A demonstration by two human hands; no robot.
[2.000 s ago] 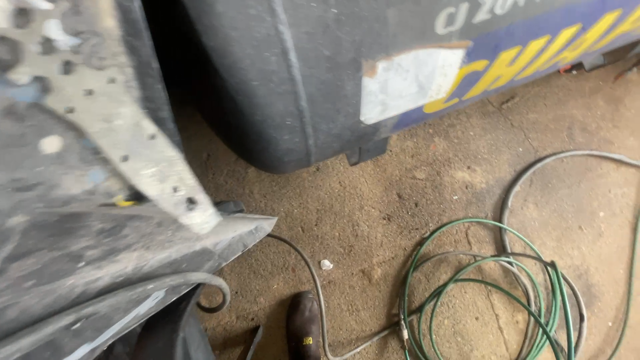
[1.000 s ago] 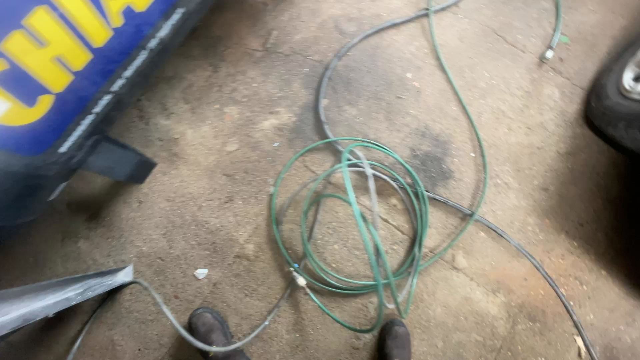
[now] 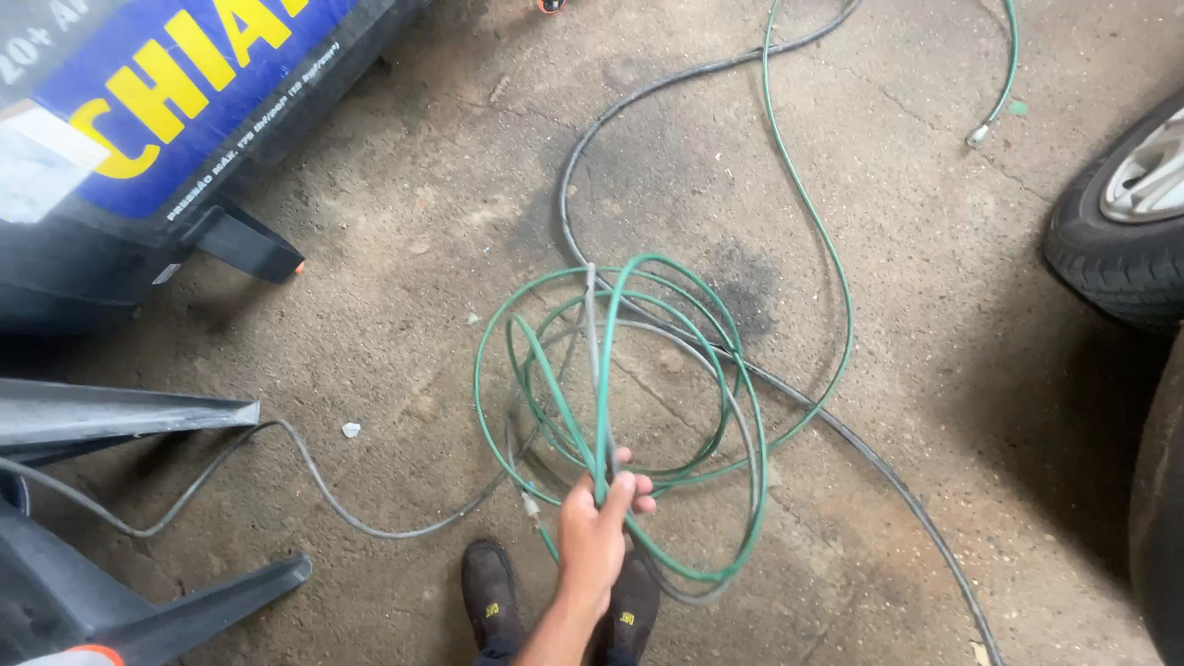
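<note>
My left hand (image 3: 597,532) comes in from the bottom of the head view, closed around several strands of a green hose (image 3: 606,388) and a grey hose or cable (image 3: 592,324). These strands rise in loops above it, while other green loops spread around and behind the fist. A pale connector (image 3: 530,504) shows on the green hose just left of the hand. From the coil, one green length runs up the right side. A thicker dark grey hose (image 3: 888,472) passes beneath the loops across the concrete floor. My right hand is out of view.
At upper left stands a large air compressor tank (image 3: 231,102) with a foot (image 3: 250,245). Dark plastic legs (image 3: 213,606) lie at lower left, a grey cable (image 3: 324,490) beside them. My shoes (image 3: 490,592) are below. A car wheel (image 3: 1133,203) stands right; a hose end (image 3: 979,136) lies nearby.
My left hand has come into view and taken hold of strands of the coil, which lay on the floor between my feet and the dark hose one second ago. The view has swung right since the earliest frame.
</note>
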